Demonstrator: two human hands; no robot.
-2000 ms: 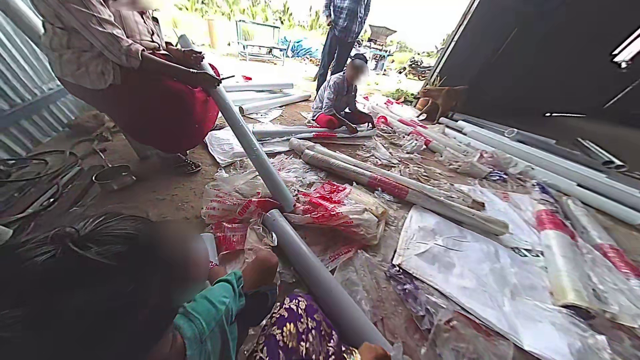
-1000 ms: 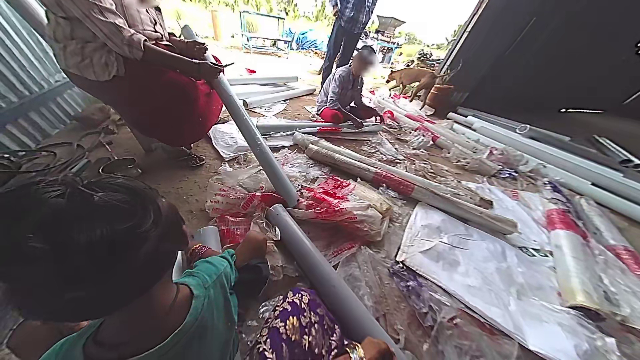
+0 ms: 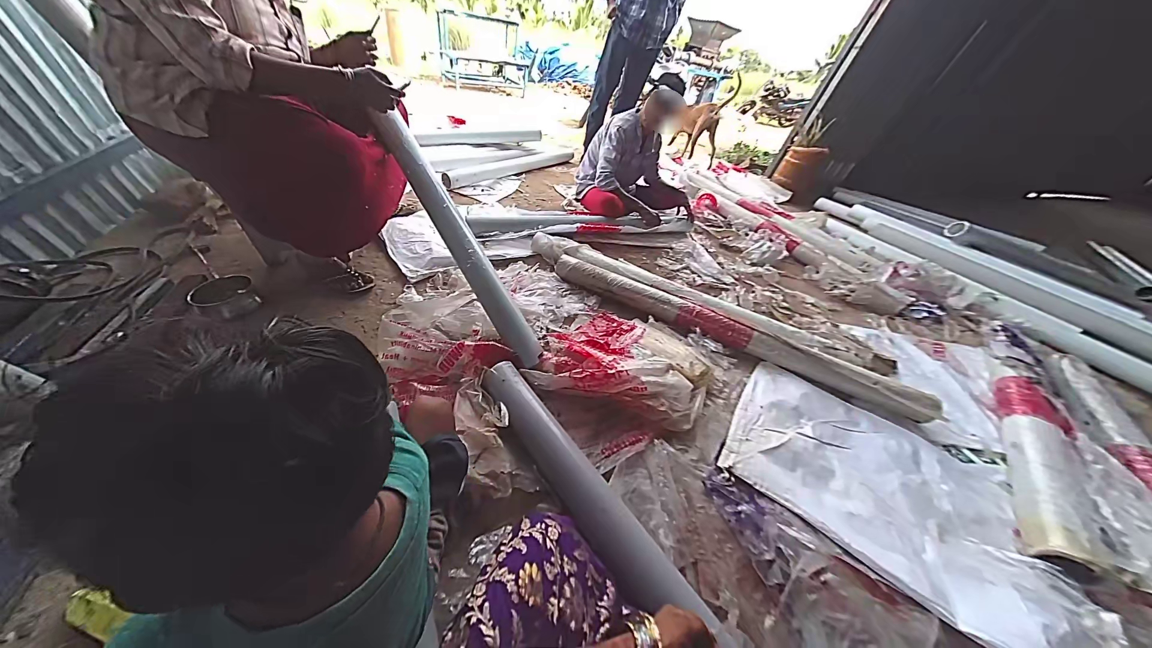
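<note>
At the bottom edge, my right hand (image 3: 681,627), with bangles at the wrist, is closed over the near part of a grey plastic pipe (image 3: 585,490); the frame cuts off part of the hand. Purple cloth with a gold floral pattern (image 3: 540,576) lies left of the pipe. My left hand is out of view. The far end of my pipe lies close to the lower end of a second grey pipe (image 3: 459,238), which a person in a red garment holds slanted. Crumpled clear and red plastic wrapping (image 3: 612,360) surrounds these ends.
A person in a teal top (image 3: 360,576) sits close at left. Wrapped pipes (image 3: 666,306) and a white sheet (image 3: 864,486) lie to the right. Farther off, another person (image 3: 621,166) sits by pipes, with someone standing behind. A metal pan (image 3: 223,295) lies at left.
The teal-clad person's hand, earlier near the far end of my pipe, is no longer seen there. The dog has moved left, behind the seated person. My right hand stays at the pipe.
</note>
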